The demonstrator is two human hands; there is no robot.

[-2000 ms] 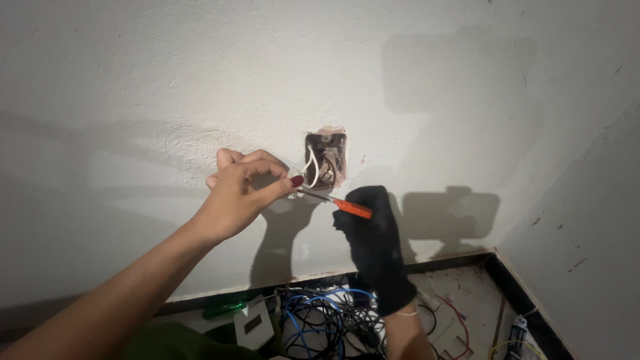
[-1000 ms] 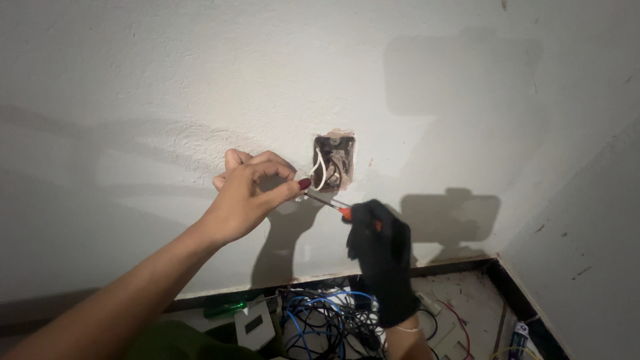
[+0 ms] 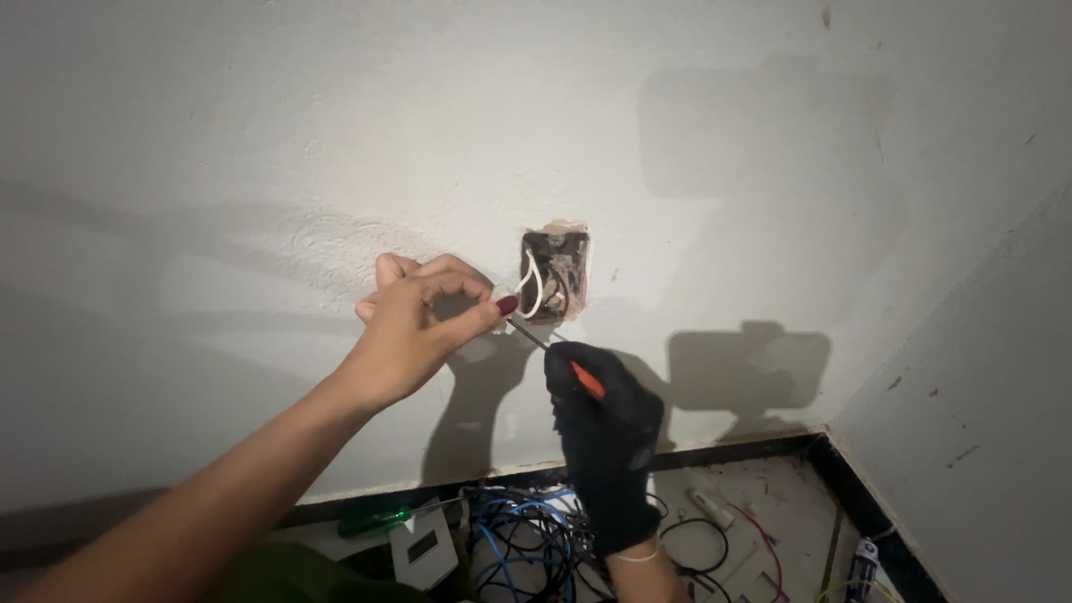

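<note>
Bare, my left hand (image 3: pixel 427 322) pinches a small clear terminal connector (image 3: pixel 502 295) between thumb and finger, just left of the recessed wall box (image 3: pixel 557 276). White wires (image 3: pixel 534 285) run out of the box to the connector. A black glove covers my right hand (image 3: pixel 607 435), which is closed around the orange handle of a screwdriver (image 3: pixel 588 381). The screwdriver's thin shaft points up and left, its tip at the connector by my left thumb. Whether the tip sits in a screw is too small to tell.
Below, on the floor, lie a tangle of black and blue cables (image 3: pixel 523 536), a white cover plate (image 3: pixel 425 548) and a green-handled screwdriver (image 3: pixel 377 523). A red wire (image 3: pixel 775 553) curves at the right. Dark skirting (image 3: pixel 712 453) runs along the wall's foot into the corner.
My right hand has shifted its grip on the orange-handled screwdriver, and less of the handle shows than two seconds ago. My left hand stays at the connector beside the box.
</note>
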